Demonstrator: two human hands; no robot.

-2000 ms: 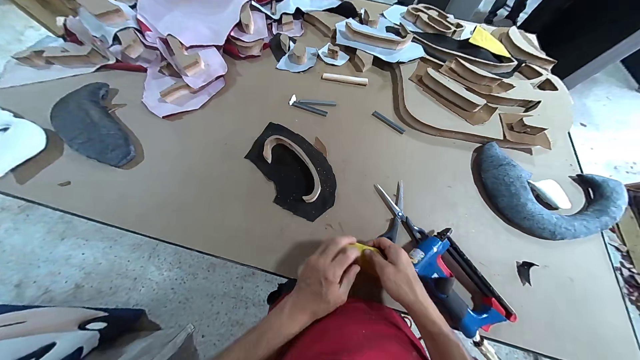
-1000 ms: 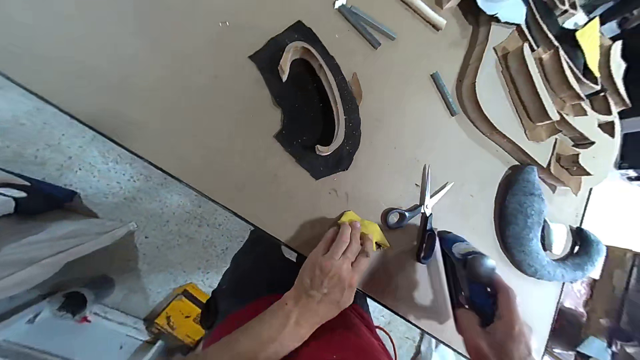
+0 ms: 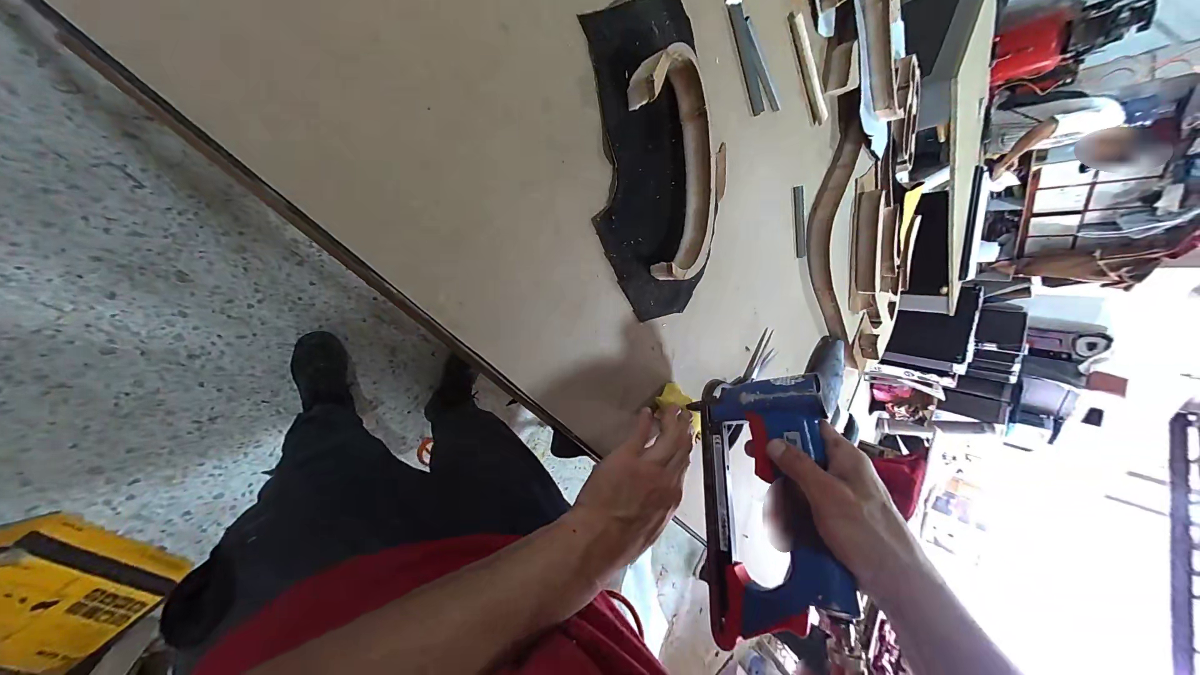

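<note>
My right hand [image 3: 848, 502] grips a blue and red pneumatic staple gun [image 3: 783, 412], its nose beside a small yellow piece [image 3: 673, 397]. The fingers of my left hand [image 3: 647, 478] press on that yellow piece at the table's near edge. Scissors [image 3: 757, 354] lie partly hidden behind the staple gun. Farther up the table, a curved, light-coloured strip [image 3: 696, 159] stands on a dark fabric piece [image 3: 647, 178].
Staple strips [image 3: 752, 61] and a short grey strip [image 3: 799, 221] lie on the table [image 3: 450, 141]. Curved cardboard-like parts [image 3: 867, 248] are grouped beyond. Another person [image 3: 1064, 122] is in the background. A yellow box [image 3: 84, 581] sits at lower left.
My right hand has raised the staple gun and brought it beside the yellow piece; two seconds ago both hands were on that piece. The view has turned strongly.
</note>
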